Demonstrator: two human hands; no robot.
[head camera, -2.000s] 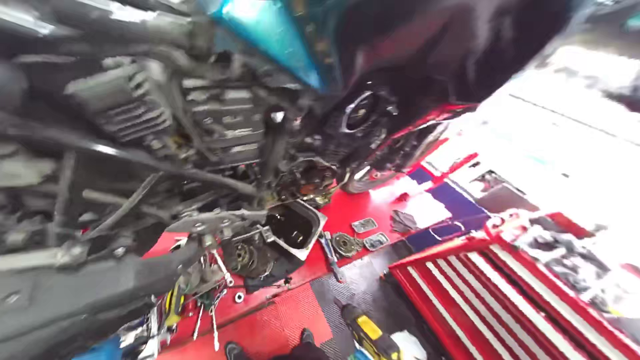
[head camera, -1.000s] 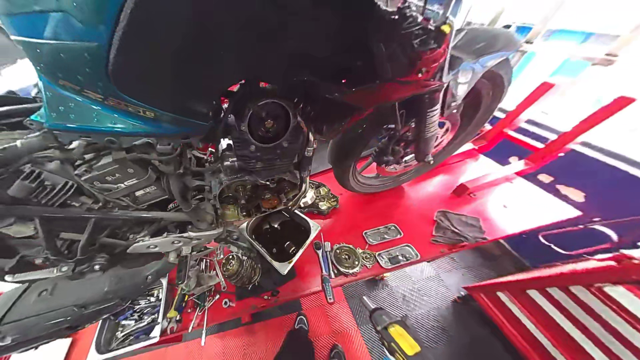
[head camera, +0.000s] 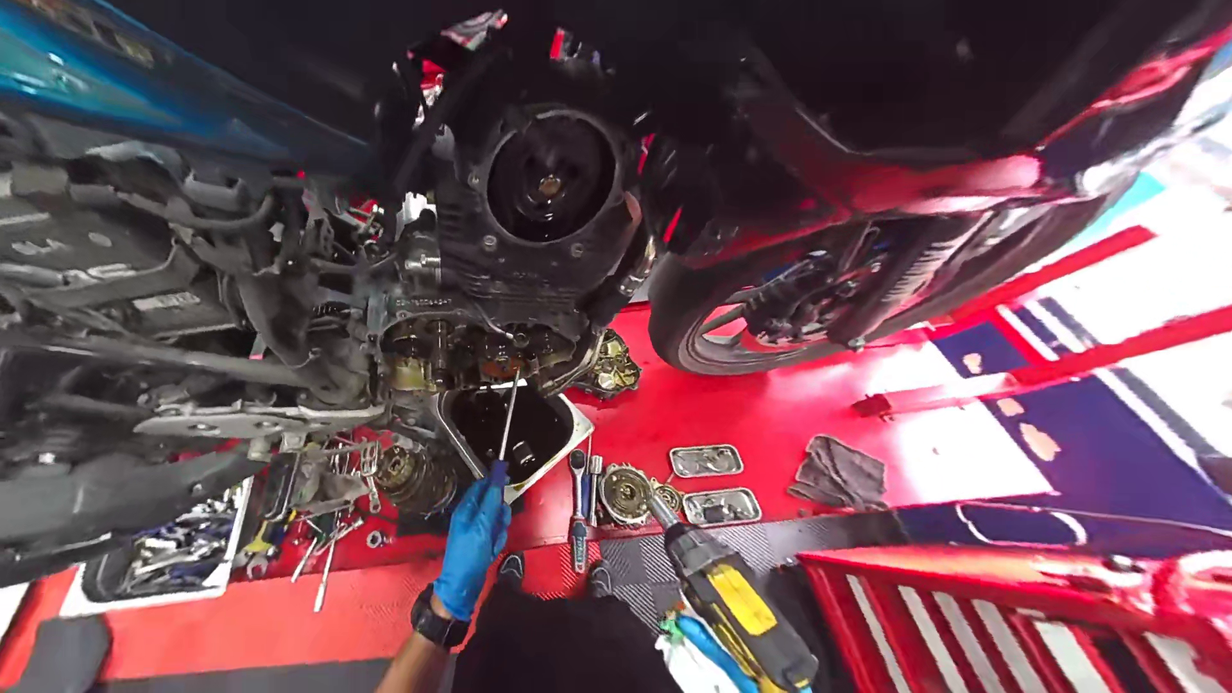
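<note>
My left hand (head camera: 474, 544), in a blue glove with a dark watch at the wrist, grips the blue handle of a long thin-shafted tool, apparently a screwdriver (head camera: 510, 422). Its shaft rises over a pan (head camera: 579, 423) of dark liquid, and its tip is at the open underside of the motorcycle engine (head camera: 520, 279); exact contact is unclear. Above that opening is a round dark recess (head camera: 551, 183). My right hand cannot be made out. Beside the pan are a blue-handled ratchet (head camera: 578, 510) and a round metal engine part (head camera: 627, 495).
A yellow-and-black power tool (head camera: 736, 602) lies at lower right, beside a red slatted unit (head camera: 962, 616). Two metal trays (head camera: 706, 460), a grey cloth (head camera: 840, 472) and a wheel (head camera: 712, 337) are on the right. Wrenches (head camera: 327, 568) and a tool tray (head camera: 82, 602) lie left.
My left hand has come into view with the long tool, reaching up to the engine opening. The view has shifted strongly, bringing the engine to upper centre.
</note>
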